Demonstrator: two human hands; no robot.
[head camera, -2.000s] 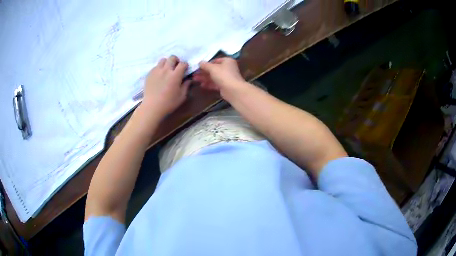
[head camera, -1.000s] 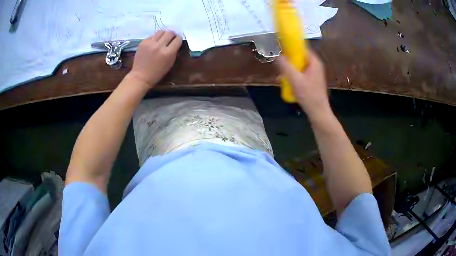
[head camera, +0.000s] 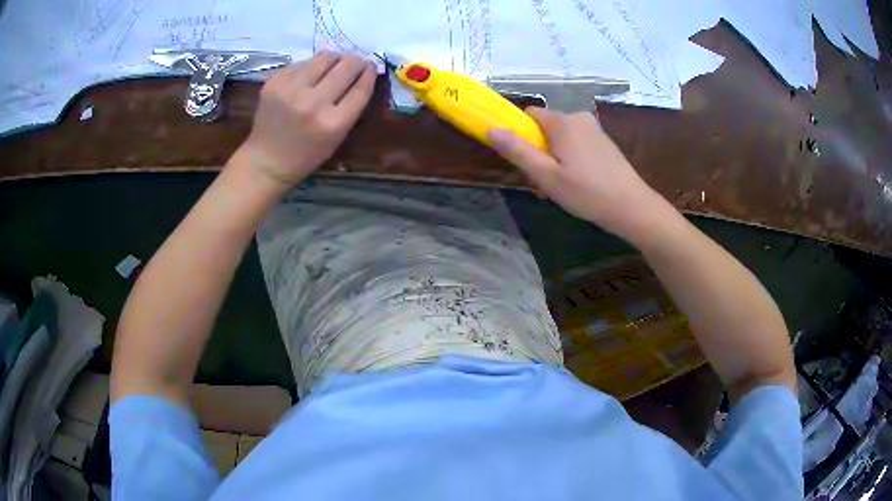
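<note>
My right hand (head camera: 572, 161) grips the yellow electric hand cutter (head camera: 468, 103) by its rear end. Its red button faces up and its thin dark blade is at the edge of the white paper marker (head camera: 264, 24), just right of my left fingertips. My left hand (head camera: 315, 113) lies on the lay's front edge, fingers bent and close together; whether it pinches the layers is hidden. A silver cloth clamp (head camera: 205, 83) sits on the edge left of my left hand. Another clamp (head camera: 577, 95) is on the edge behind my right hand, partly hidden.
The brown table's front strip (head camera: 440, 157) runs below the lay. Jagged cut marker edges lie at the upper right. A printed cardboard box (head camera: 626, 328) is on the floor at the right. Piled cloth (head camera: 49, 352) is at the lower left. Small scraps lie on the table.
My right hand, empty at first, took up the yellow cutter and has swung it left, bringing the blade to the paper edge beside my left hand. The view has turned along the table.
</note>
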